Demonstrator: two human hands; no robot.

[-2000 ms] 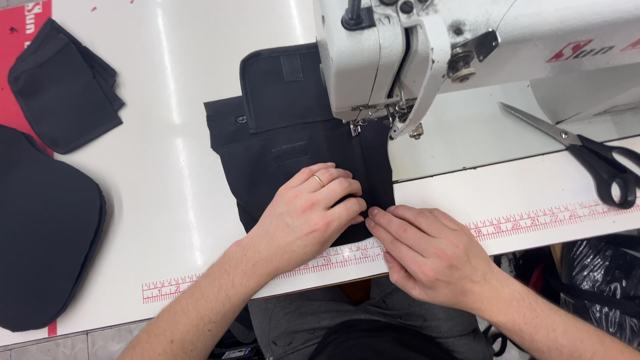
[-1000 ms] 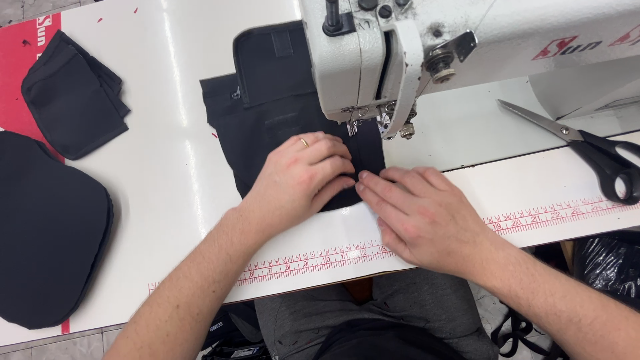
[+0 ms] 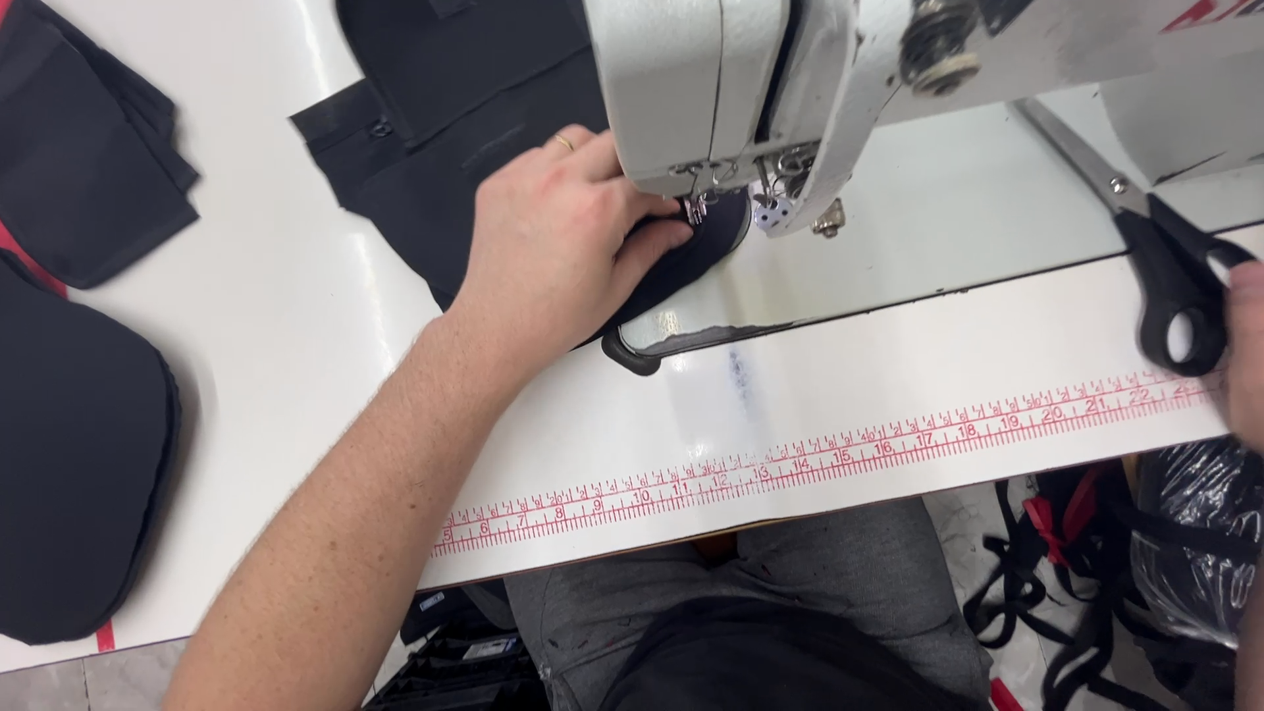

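Observation:
My left hand (image 3: 568, 232) presses on a dark fabric piece (image 3: 474, 128) at the sewing machine's presser foot (image 3: 694, 209), thumb and fingertips close to the foot. Part of the fabric is hidden by the hand and the machine head (image 3: 681, 89). A curved fabric edge shows to the right of the needle area. My right hand (image 3: 1246, 346) is cut off by the right frame edge, at the handles of black-handled scissors (image 3: 1170, 267) lying with their blades pointing to the upper left. Whether its fingers grip them cannot be told.
Folded dark fabric pieces (image 3: 89, 168) and a rounded stack of dark fabric (image 3: 79, 454) lie at the left. A red printed ruler scale (image 3: 770, 469) runs along the table's front edge. Black straps (image 3: 1086, 592) and a plastic-wrapped bundle (image 3: 1195, 553) are below the table at right.
My right hand has left the fabric and moved right to the scissors. The fabric under the machine has turned and shifted away from the front edge, with my left hand now nearer the presser foot.

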